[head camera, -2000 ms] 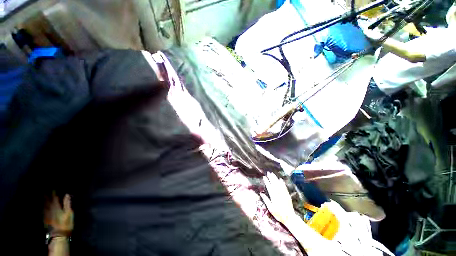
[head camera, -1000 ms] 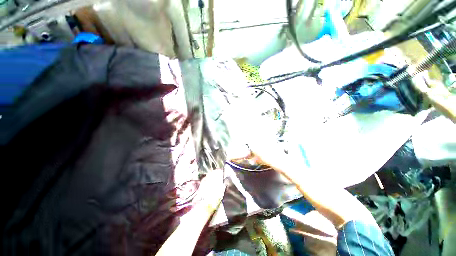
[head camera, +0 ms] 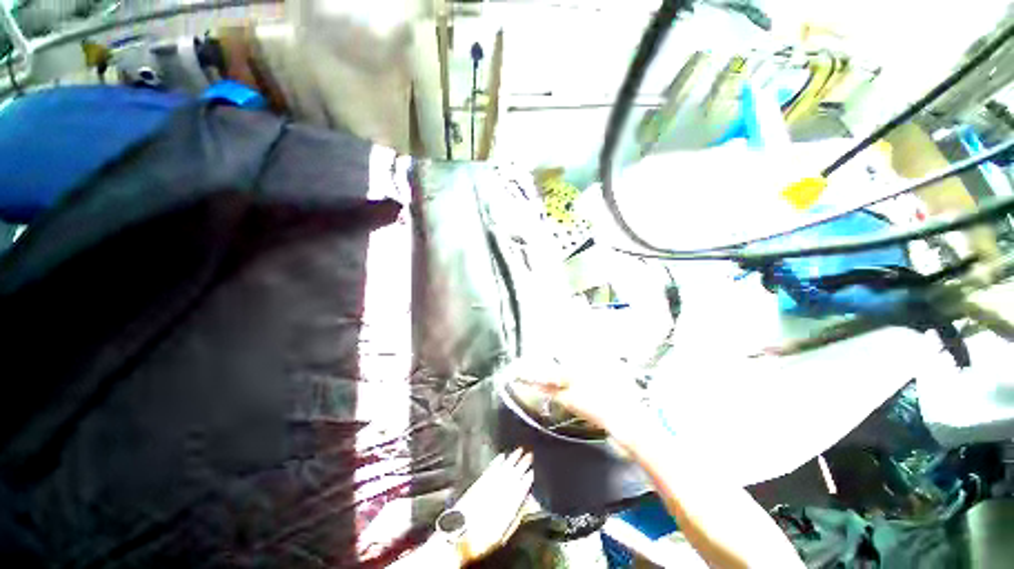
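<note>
A dark garment [head camera: 245, 378] spreads over the left and middle of the view, wrinkled near the front. A shiny pinkish-white strip [head camera: 387, 322] and grey-green shiny cloth [head camera: 454, 278] run along its right side. My right hand [head camera: 556, 402], overexposed, is closed on the handle of the steam iron [head camera: 567, 425], which is partly hidden; its pale curved edge shows on the dark area at the table's right. My left hand [head camera: 497, 506] is just left of and below the iron, fingers extended at the cloth's front edge, holding nothing visible.
A black hose [head camera: 618, 145] loops down from above and runs right. A blue padded arm [head camera: 89, 133] is at the far left. A white surface [head camera: 734, 411] lies right of the iron, with a blue bundle [head camera: 851, 250] beyond. Dark crumpled cloth [head camera: 845, 533] is at lower right.
My left hand has moved from the far left across to the right edge. My right hand has left the cloth and taken hold of the iron. The view has turned right.
</note>
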